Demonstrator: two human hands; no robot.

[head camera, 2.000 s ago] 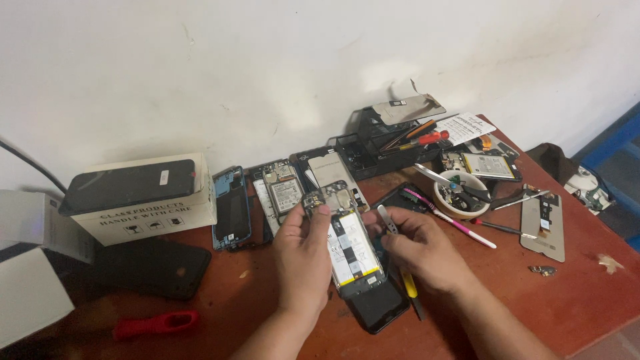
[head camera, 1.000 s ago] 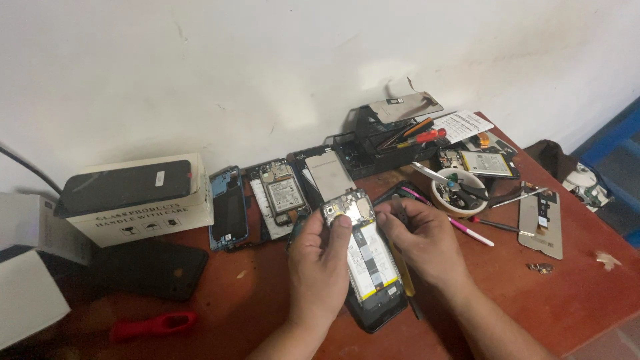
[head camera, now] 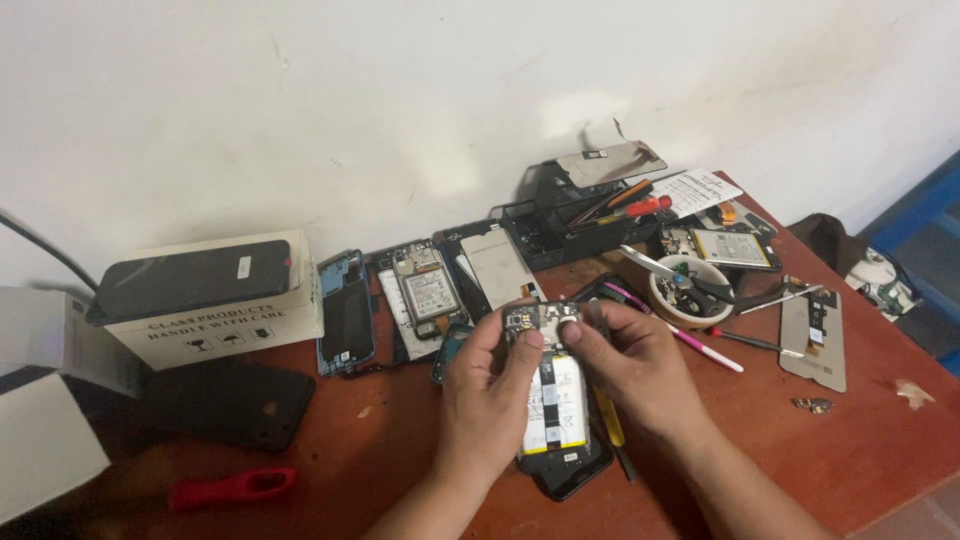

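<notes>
An opened smartphone (head camera: 555,405) shows its white battery and, at the top, its circuit board. My left hand (head camera: 487,390) is closed around its upper left side, the thumb on the board. My right hand (head camera: 637,367) has its thumb at the board's upper right; a thin metal pry tool (head camera: 598,319) stands between its thumb and fingers. Under the opened phone lies a dark phone or screen (head camera: 574,476), partly covered. A yellow-handled tool (head camera: 611,424) rests along its right side, partly hidden by my right hand.
Scissors lie across a bowl of small parts (head camera: 652,307) at the right, near a pink-and-white brush (head camera: 701,349) and a screwdriver (head camera: 750,341). Behind are opened phones (head camera: 427,285) and a black tool tray (head camera: 570,244). A box (head camera: 225,341) and a red handle (head camera: 232,487) are at the left.
Both hands have moved right with the opened phone since two seconds ago. The right thumb has come onto the board's upper right. The phone now covers more of the dark one beneath.
</notes>
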